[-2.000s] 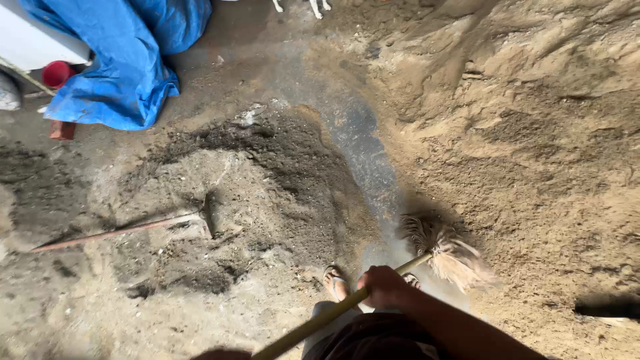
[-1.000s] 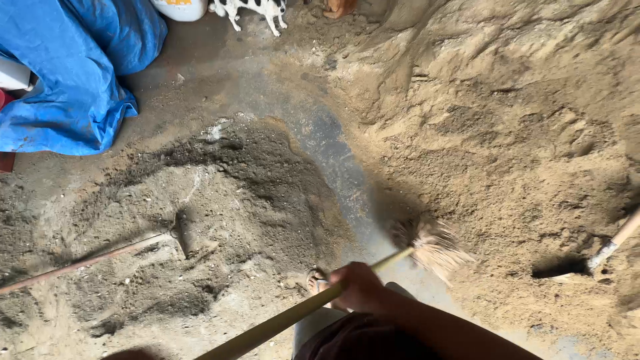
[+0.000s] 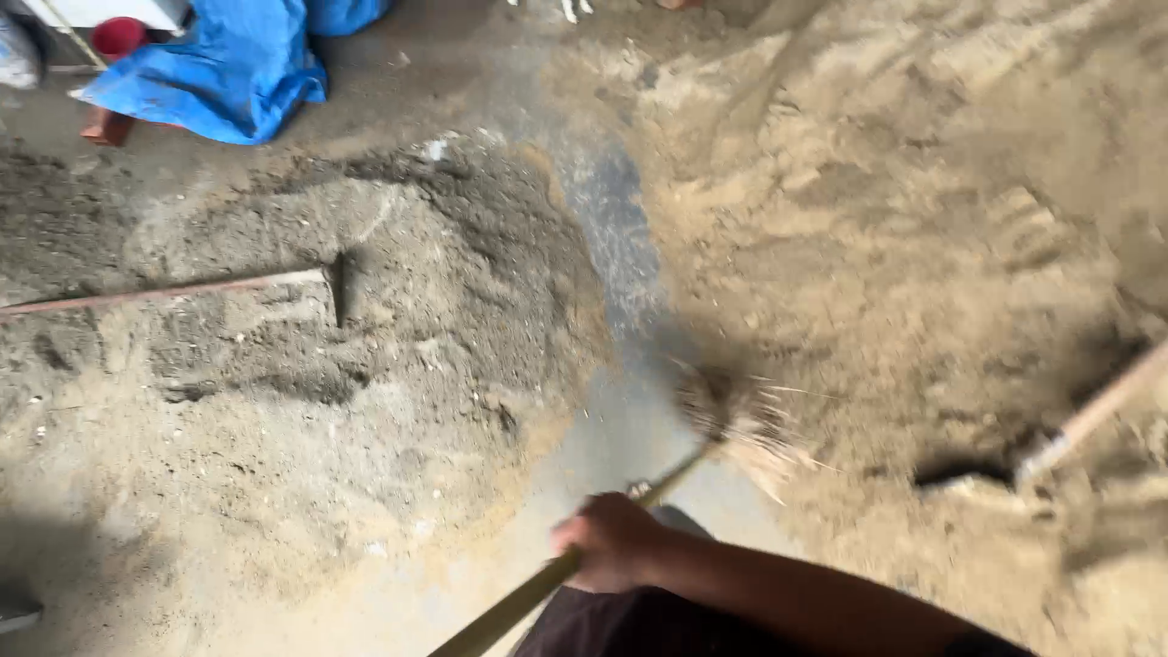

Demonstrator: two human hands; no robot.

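Note:
My right hand (image 3: 607, 540) is closed around the pale wooden handle of a broom (image 3: 516, 602) at the bottom centre. The broom's frayed straw head (image 3: 744, 420) rests at the edge of a tan sand heap (image 3: 876, 237), beside a strip of grey floor (image 3: 625, 246). My left hand is not seen; the handle runs out of the frame at the bottom. To the left of the strip lies a grey heap of sand or mortar mix (image 3: 438, 301).
A hoe (image 3: 201, 287) lies across the grey heap. A long-handled tool (image 3: 1104, 411), its blade in the sand, is at right. A blue tarpaulin (image 3: 219, 73), a red container (image 3: 119, 38) and a brick (image 3: 106, 126) are upper left. An animal's legs (image 3: 570, 7) show at the top.
The broom head stays near the sand's edge beside the floor strip. My right hand still grips the handle. The view has shifted since the earlier frames.

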